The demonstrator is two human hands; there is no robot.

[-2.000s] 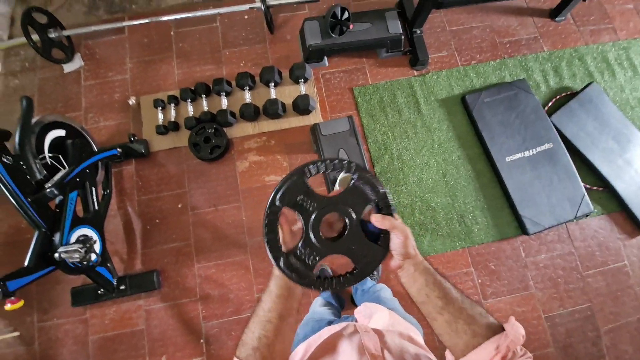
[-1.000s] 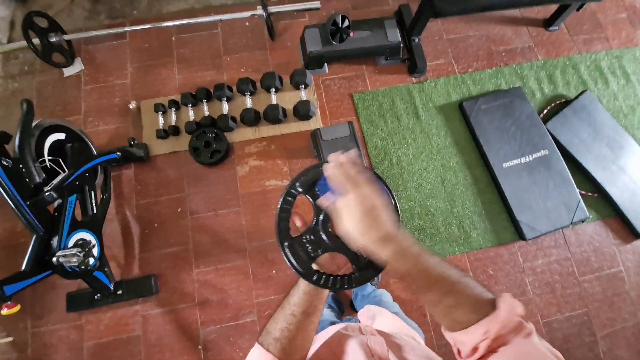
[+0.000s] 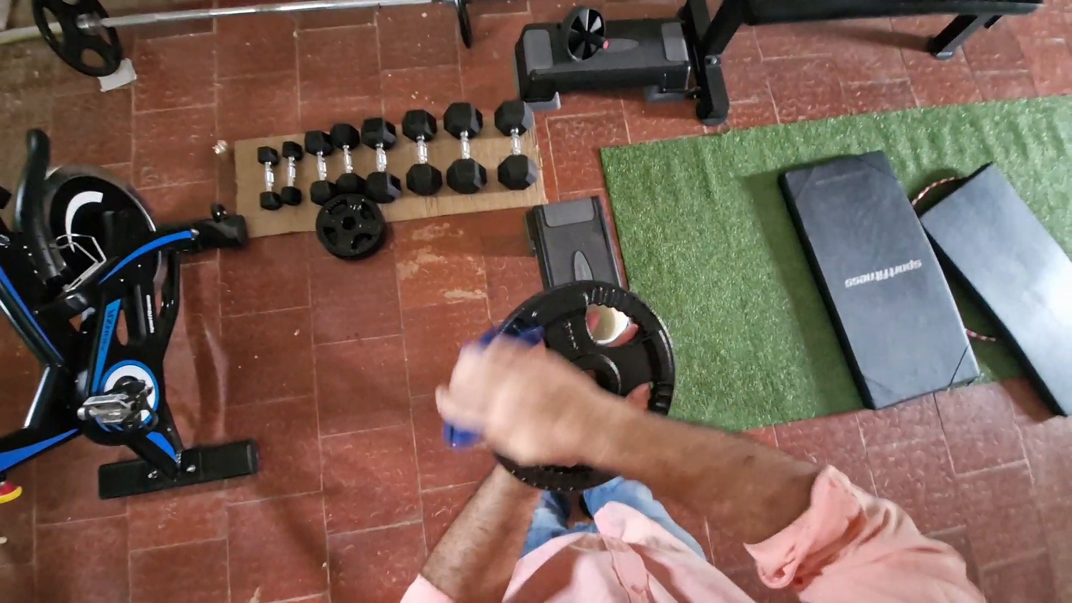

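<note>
A black weight plate point(image 3: 649, 343) with oval grip openings is held up in front of my body. My right hand point(image 3: 523, 402), blurred, lies across the plate's left part with a blue cloth point(image 3: 463, 431) bunched under its fingers. From beneath, my left hand point(image 3: 638, 395) supports the plate; only fingertips show through an opening, and the rest is hidden behind the plate and my right arm. Through the upper opening a white round thing point(image 3: 605, 325) is visible, its kind unclear.
Black hex dumbbells point(image 3: 421, 151) stand in a row on cardboard point(image 3: 251, 180), with a small weight plate point(image 3: 351, 226) at its edge. An exercise bike point(image 3: 126, 335) is left, a step platform point(image 3: 578, 243) ahead, black mats point(image 3: 879, 285) on artificial turf point(image 3: 712, 251) right. A barbell point(image 3: 251, 10) and bench point(image 3: 888, 8) lie beyond.
My right hand has gone from the plate's right rim over its top to its left side, with the blue cloth. The plate remains held up, at a changed tilt.
</note>
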